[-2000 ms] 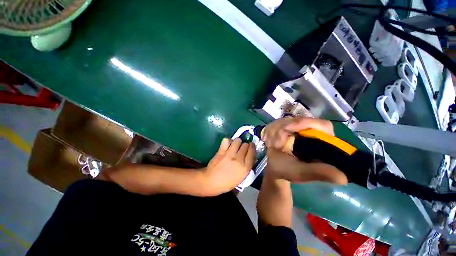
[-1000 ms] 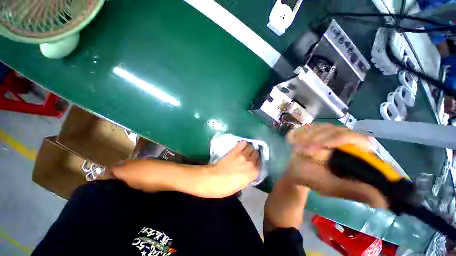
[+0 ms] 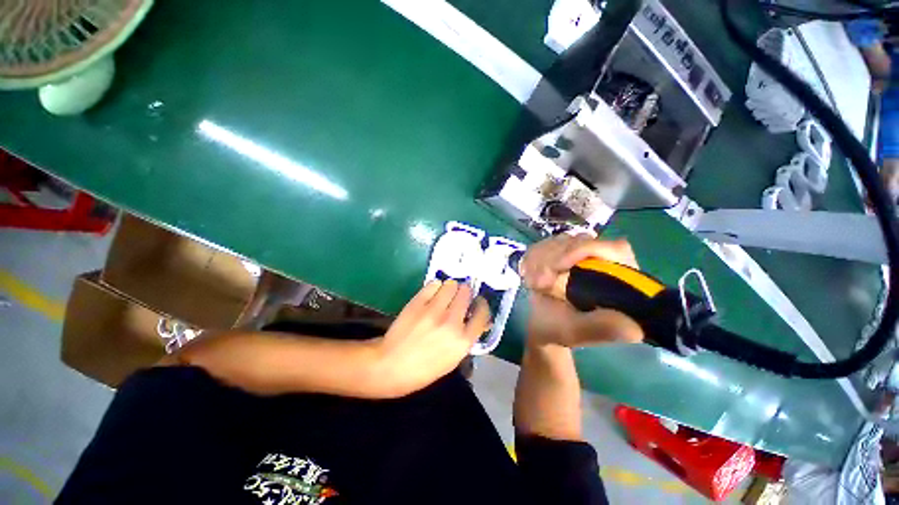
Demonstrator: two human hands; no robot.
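Two white looped housings [image 3: 471, 258] lie side by side on the green bench near its front edge, rounded solid ends away from me. My left hand [image 3: 440, 321] rests on them with its fingers, covering part of their loops. My right hand [image 3: 577, 286] grips the black and yellow-orange electric screwdriver [image 3: 631, 296], its front end at the right-hand housing's solid end. The bit's tip is too small to tell. The silver screw feeder [image 3: 631, 148] stands just beyond, with small screws at its front.
A pale green fan [image 3: 79, 84] stands at the upper left. A grey metal arm [image 3: 789, 230] and the black cable are at the right. More white housings [image 3: 803, 178] lie at the upper right. An open cardboard box [image 3: 128, 316] and a red stool [image 3: 680, 454] are below the bench edge.
The screwdriver has come back from beside the feeder to the housings. My left hand has shifted slightly left, and both housings now show more clearly. The housing beyond the feeder has moved right.
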